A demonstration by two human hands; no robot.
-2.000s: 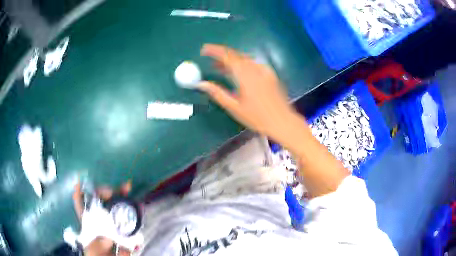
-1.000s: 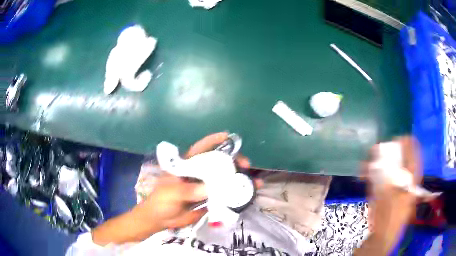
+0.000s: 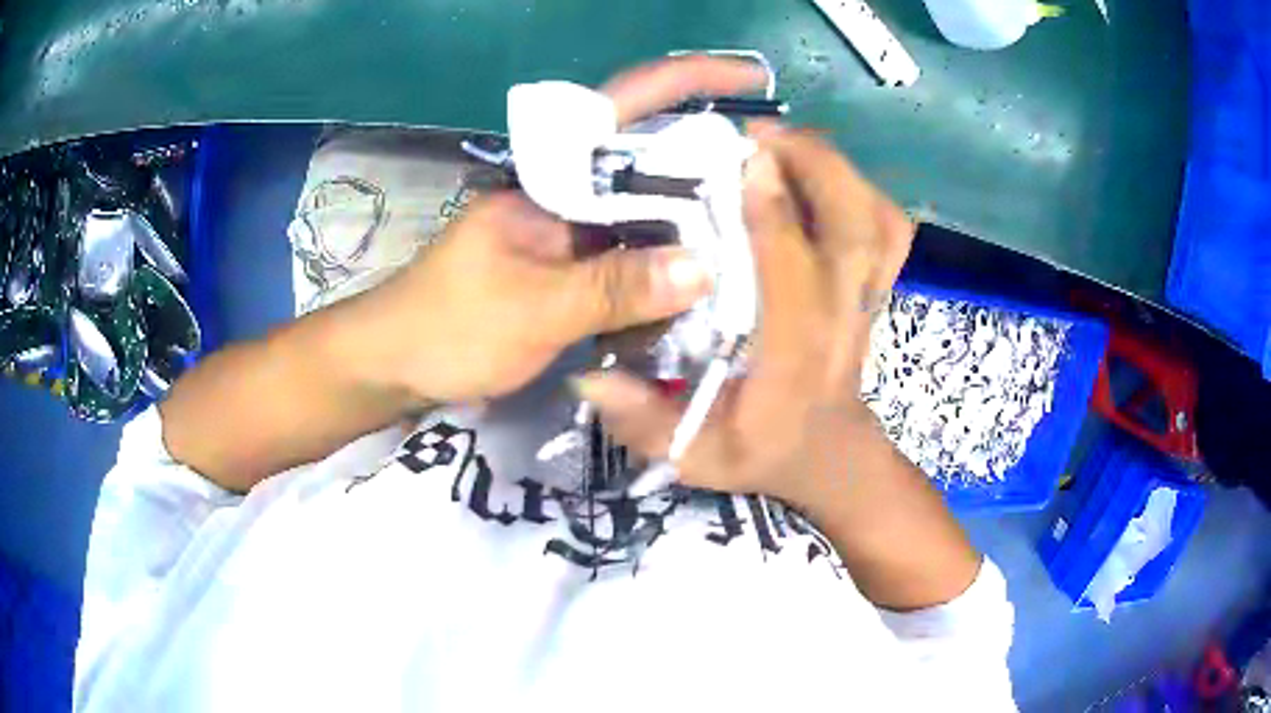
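The white model motorcycle body (image 3: 718, 209) is held above my lap, in front of my chest. Its flared white end points up and left, and dark slots show in its side. My left hand (image 3: 537, 300) grips it from the left, with the thumb on the body. My right hand (image 3: 815, 265) is closed around its right side and is slightly blurred. A thin white part (image 3: 701, 411) sticks out below between my hands; whether it is attached is unclear. A black rod and a bent wire loop (image 3: 725, 59) show at the top.
The green bench (image 3: 390, 63) curves across the top, with a white strip (image 3: 867, 39) and the glue bottle (image 3: 983, 17) at its upper right. A blue bin of small white parts (image 3: 976, 397) is at right, a smaller blue bin (image 3: 1126, 529) beyond it. Shiny parts (image 3: 105, 265) are heaped at left.
My right hand has come from the right side to the model. The model is turned, with its wheel no longer clearly visible. The view has tilted down, and the glove has left the picture.
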